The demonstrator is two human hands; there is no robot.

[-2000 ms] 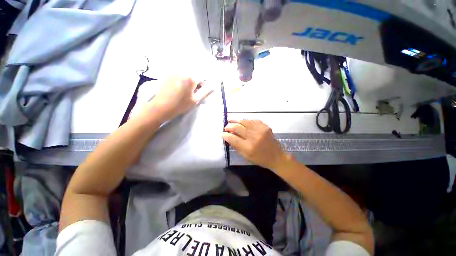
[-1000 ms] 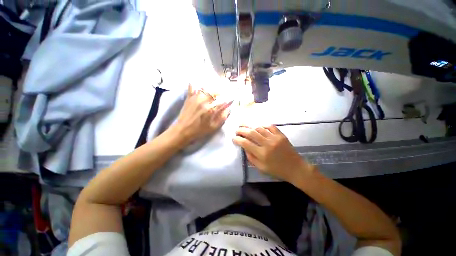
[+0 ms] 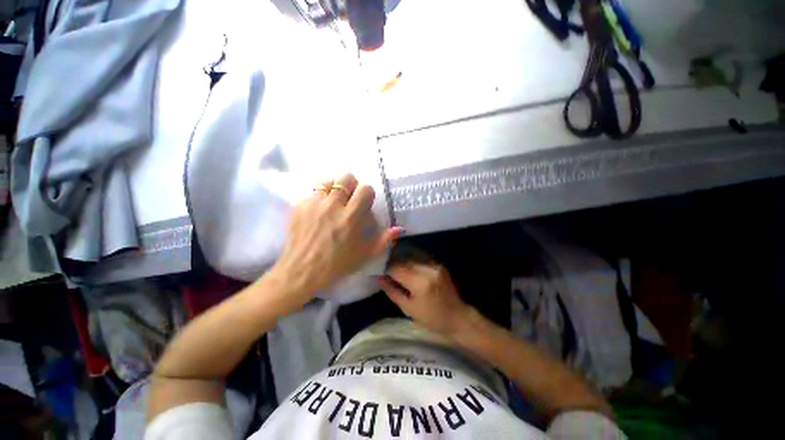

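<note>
A light grey panel (image 3: 232, 198) lies over the table's front edge, bright white under the lamp, with a thin dark seam edge (image 3: 386, 180) on its right side. My left hand (image 3: 331, 228) lies on the panel near the front edge, fingers bent, pressing on it beside the seam. My right hand (image 3: 422, 292) is just below the table edge, thumb and fingers closed at the panel's lower right corner. The presser foot (image 3: 320, 10) is at the top of the view, partly cut off.
A pile of grey pieces (image 3: 95, 112) lies at the left. Black-handled scissors (image 3: 604, 103) and a dark tool with yellow-green and blue bits (image 3: 624, 30) lie at the right. The table-edge ruler (image 3: 516, 176) runs along the front. Cloth hangs below the table.
The view has tilted down, and the machine head has mostly left it. Both hands have moved from near the needle toward the table's front edge, the right one now below it.
</note>
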